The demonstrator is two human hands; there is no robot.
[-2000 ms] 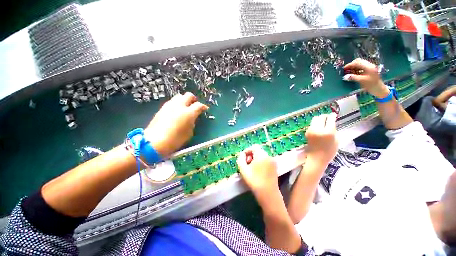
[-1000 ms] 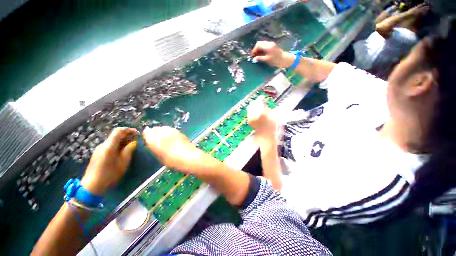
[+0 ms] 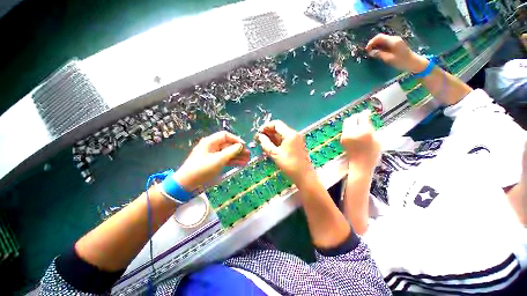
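My left hand (image 3: pixel 215 157), with a blue wrist strap (image 3: pixel 175 187), is over the green mat's near edge, thumb and fingers close together. My right hand (image 3: pixel 283 147) faces it just to the right, thumb and fingertips bent together above the board's back edge. Tiny silvery slivers show near the fingertips; whether either hand pinches one is too small to tell. The green circuit board panel (image 3: pixel 248 193) with small blue parts lies in the front rail, partly under both hands. Loose silvery leaded components (image 3: pixel 242 81) lie heaped behind, with boxier metal parts (image 3: pixel 124 130) at the left.
A neighbour in a white top sits at the right, one hand (image 3: pixel 359 139) over the panel, the other (image 3: pixel 393 52) at the parts. Grey ridged rectangles (image 3: pixel 69 99) lie on the white ledge (image 3: pixel 159 55). A thin ring (image 3: pixel 192 211) lies left of the panel. Blue items are at the far right.
My right hand has moved from over the panel up beside my left hand. Since a second ago, both hands show farther right in the view, which has turned back left.
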